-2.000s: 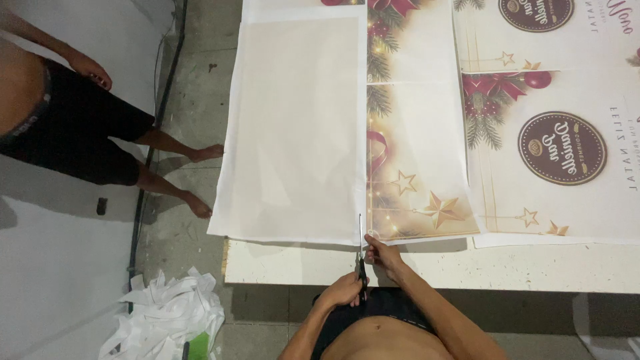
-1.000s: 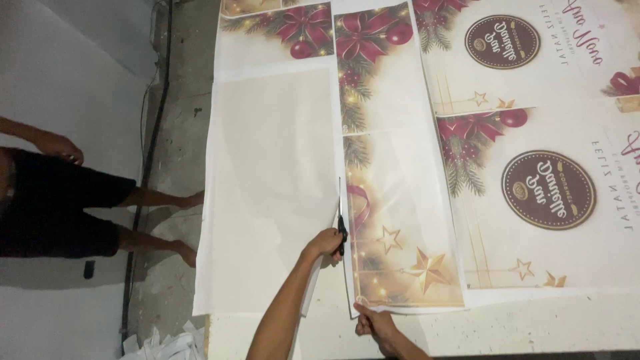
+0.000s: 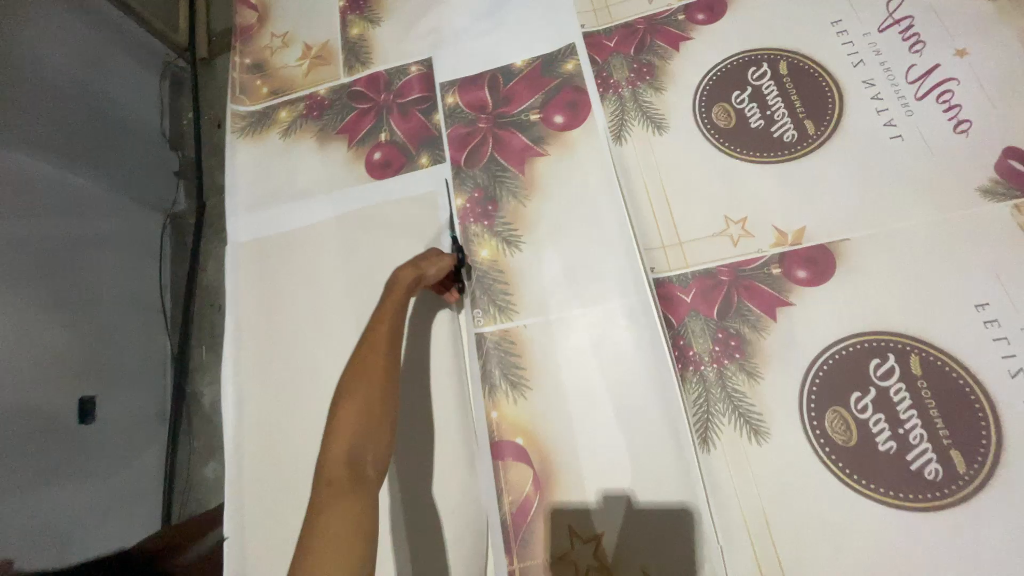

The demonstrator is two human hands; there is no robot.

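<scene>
Scissors with black handles point(image 3: 458, 268) are in my left hand point(image 3: 430, 274), and their blades point up along the white strip between a plain beige panel point(image 3: 320, 320) and a printed Christmas panel point(image 3: 576, 344). Below the scissors the sheet is parted in a long cut, with the beige panel's edge lying beside the printed one. The printed panel shows a red bow, a bauble and pine sprigs. My right hand is out of view.
More printed panels with dark oval emblems point(image 3: 768, 106) and mirrored writing cover the right side. Another bow panel point(image 3: 384, 120) lies beyond the beige one. At the lower left shows part of another person's arm point(image 3: 180, 544). A black cable point(image 3: 186, 304) runs by the wall.
My left hand and the scissors have moved up the sheet from its near edge, and the cut has grown longer. My right hand, earlier at the near edge, has left the view. The view has shifted forward.
</scene>
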